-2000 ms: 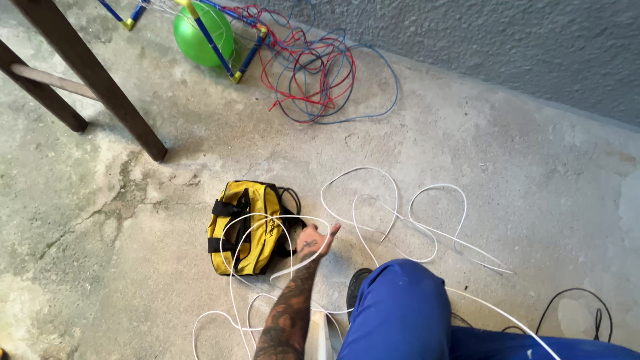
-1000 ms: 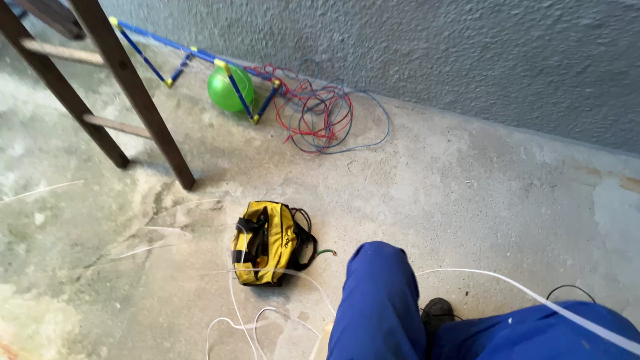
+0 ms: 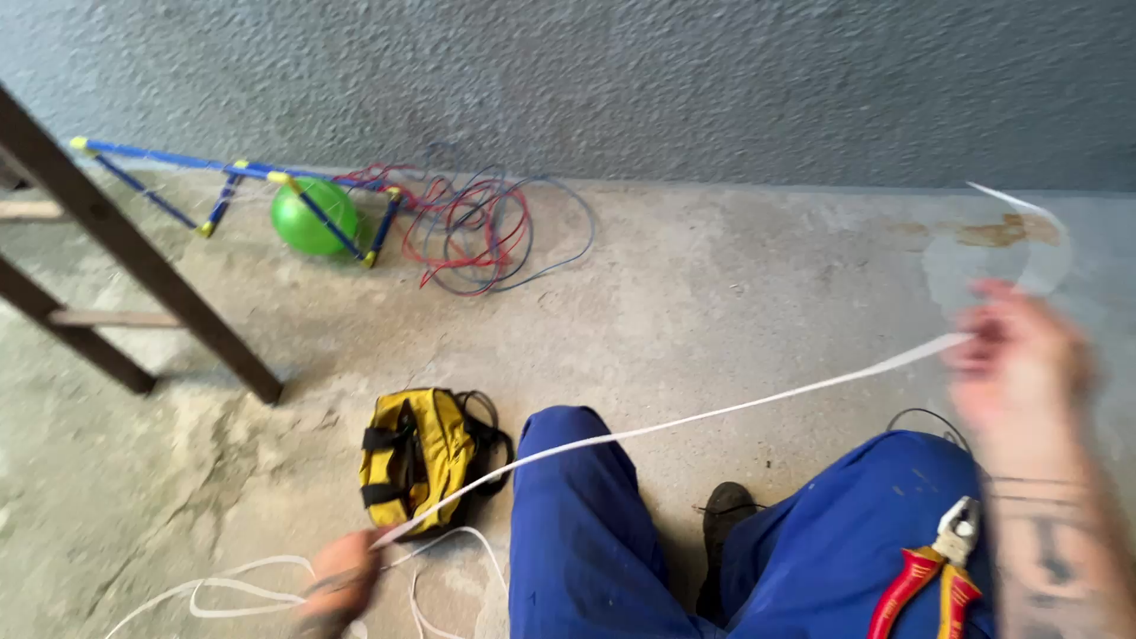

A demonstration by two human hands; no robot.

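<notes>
A white cable [image 3: 710, 413] stretches across my knees between both hands. My left hand [image 3: 342, 572], low at the left and blurred, is closed on it near the yellow bag. At the right, my right hand [image 3: 1012, 355] grips the cable near its free end, which curls up beyond the fingers. Loose white loops [image 3: 248, 595] lie on the floor beside and below my left hand. Combination pliers [image 3: 945, 564] with red and yellow handles rest on my right thigh, close to my right forearm.
A yellow and black tool bag [image 3: 435, 444] stands on the concrete floor before my knees. A wooden ladder [image 3: 146, 240] is at the left. Near the textured wall lie a blue tube frame [image 3: 169, 158], a green balloon [image 3: 311, 217] and tangled red and blue wires [image 3: 479, 235].
Two seconds ago one hand was beside the bag; a second ago neither hand showed. Now both are in view with the white cable drawn between them. The view has shifted toward the wall and right.
</notes>
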